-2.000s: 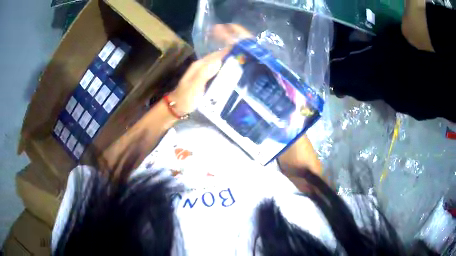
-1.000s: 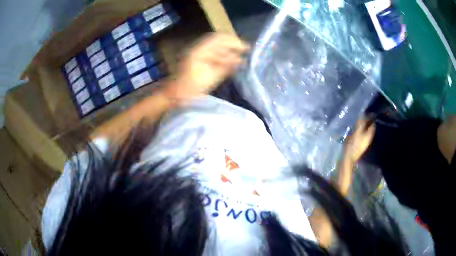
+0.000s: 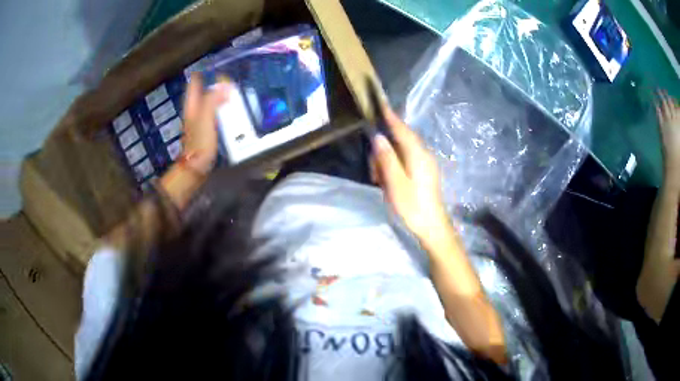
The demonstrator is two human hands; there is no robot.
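Note:
A retail box (image 3: 287, 93) with a dark keypad device pictured on it lies tilted in the open brown carton (image 3: 74, 160), over rows of dark blue box ends (image 3: 160, 111) with white labels. My left hand (image 3: 200, 123) is blurred and holds the box at its left end. My right hand (image 3: 408, 171) is just right of the carton's raised flap and grips a slim black tool (image 3: 373, 97), too blurred to name exactly.
A large clear bag (image 3: 477, 134) spreads from beside my right hand to the green table (image 3: 634, 89). Another retail box (image 3: 600, 37) lies on the table. A person's hand (image 3: 668, 115) and bare arm are at the right edge.
My left hand, which held a box over my lap and then appeared without one, now has a box in the carton. My right hand has moved left from the bag's far side to the carton flap.

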